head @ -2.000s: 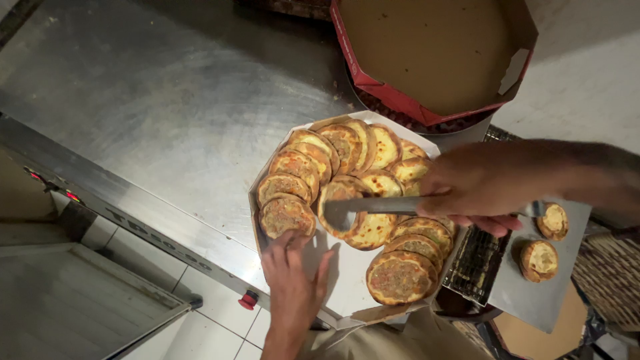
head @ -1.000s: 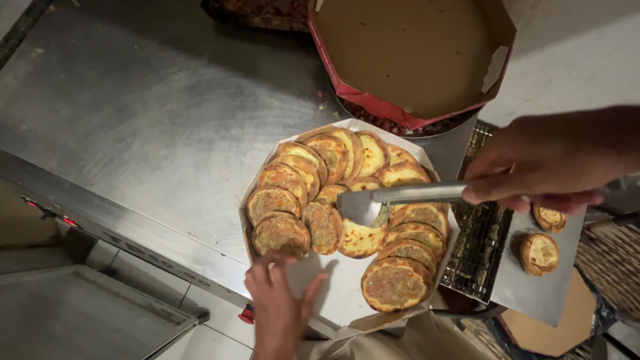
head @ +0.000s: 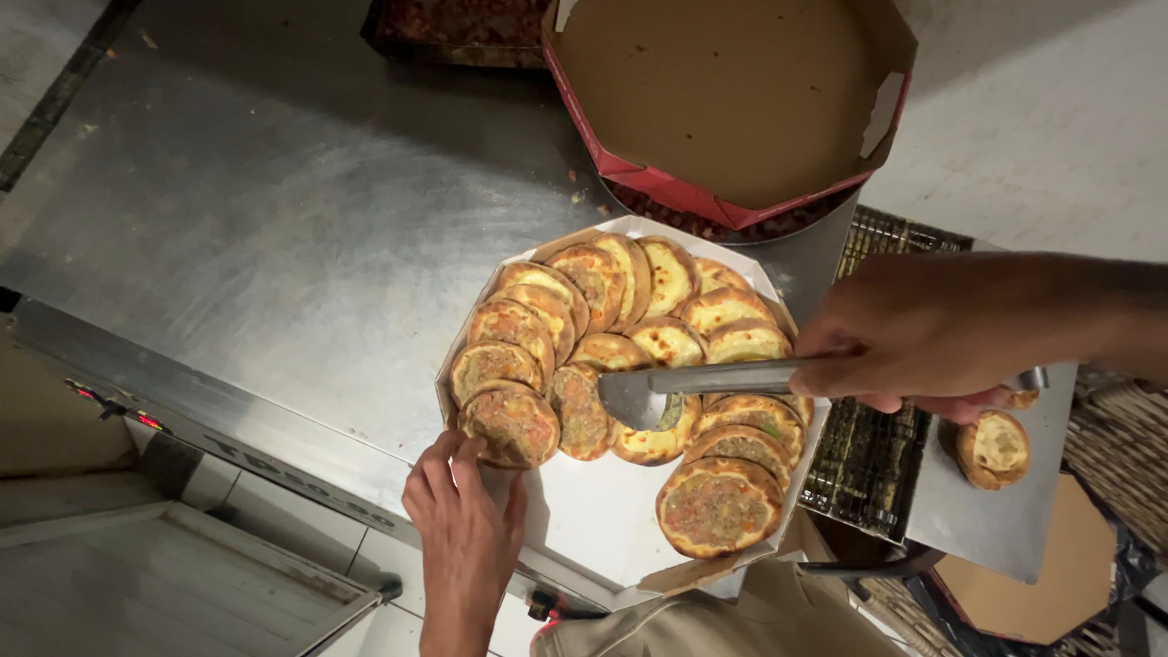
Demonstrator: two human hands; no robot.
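An octagonal white cardboard box (head: 584, 538) holds several small round open pies, some topped with meat (head: 719, 507), others with melted cheese (head: 664, 276). My right hand (head: 912, 338) is closed around the handle of a metal utensil (head: 721, 377), whose broad rounded end lies over the pies in the middle; whether it is a ladle or tongs I cannot tell. My left hand (head: 470, 511) rests at the box's near left edge, its fingertips at a meat-topped pie (head: 509, 425). It grips nothing that I can make out.
A red-sided cardboard box (head: 721, 100) sits on a round pan at the back, beside a dark tray (head: 461, 27). At right are a wire rack (head: 862, 465) and a metal sheet (head: 990, 538) with small pies (head: 995, 449). A steel worktop (head: 274, 228) spans the left.
A meat-topped pie that was under the utensil's end now lies farther left, next to the left row. My right hand keeps hold of the utensil. My left hand stays at the box edge.
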